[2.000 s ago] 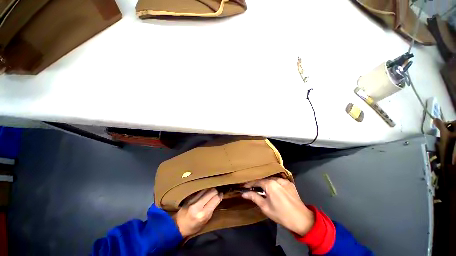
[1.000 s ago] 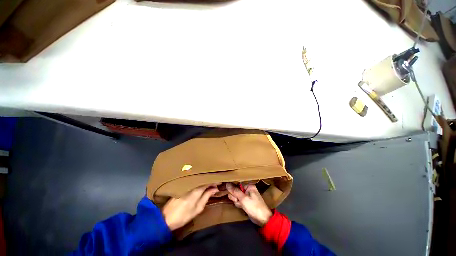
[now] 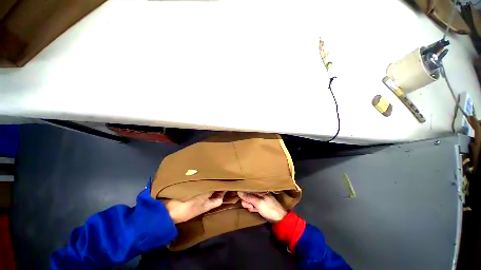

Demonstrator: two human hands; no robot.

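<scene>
A brown handbag body [image 3: 232, 158] lies on my lap against the table edge, with pale yellow edge binding on its right side and a small gold fitting [image 3: 191, 172] on its panel. My left hand [image 3: 196, 204] and my right hand [image 3: 262, 204] are both at the open mouth. The fingertips of both pinch the brown material inside, close together. The mouth's edge partly hides the fingertips. I cannot tell whether a small tool is in my right hand.
The white table [image 3: 211, 68] holds a corded pen-like tool [image 3: 325, 55], a yellow block [image 3: 382, 105], a flat-handled tool [image 3: 404, 99] and a white tool cup [image 3: 414, 69]. Brown bags lie at the back left [image 3: 45, 26] and back right. A pale strip [image 3: 348, 185] lies below the table.
My right hand has moved left and inward, closer to my left hand. The dark and red item seen between the hands earlier no longer shows. The view has shifted slightly.
</scene>
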